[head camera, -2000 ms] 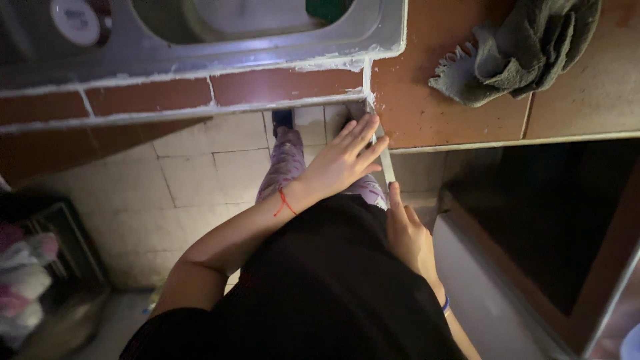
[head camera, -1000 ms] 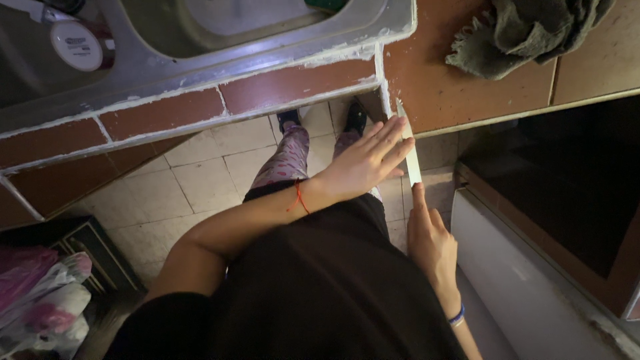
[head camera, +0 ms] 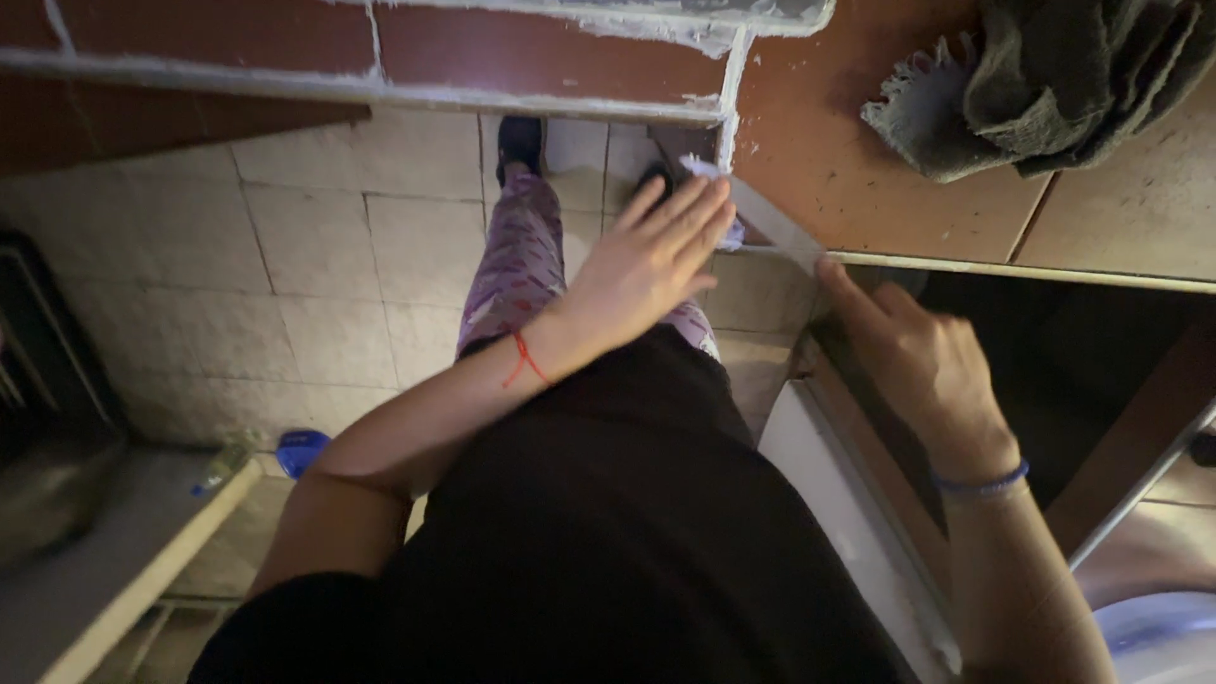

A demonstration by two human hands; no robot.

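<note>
My right hand [head camera: 912,351] grips the handle end of a knife [head camera: 774,223] with a pale flat blade, its index finger laid along it. The blade slants up and left across the front edge of the terracotta-tiled counter [head camera: 836,123]. My left hand [head camera: 655,252] is held flat with fingers extended beside the blade, near the white grout line [head camera: 734,76] at the counter's corner. White paste shows near its fingertips and under its edge. Whether the left palm holds anything is hidden.
A crumpled dark grey cloth [head camera: 1035,95] lies on the counter at upper right. The metal sink's edge [head camera: 807,11] shows at the top. Below the counter at right is a dark opening [head camera: 1064,351] with a white panel [head camera: 836,494] beside it. A blue object [head camera: 302,451] is at lower left.
The knife has turned from nearly upright to slanting left across the counter's edge, and my right hand has moved out to the right. The view has shifted, leaving the sink mostly out of frame.
</note>
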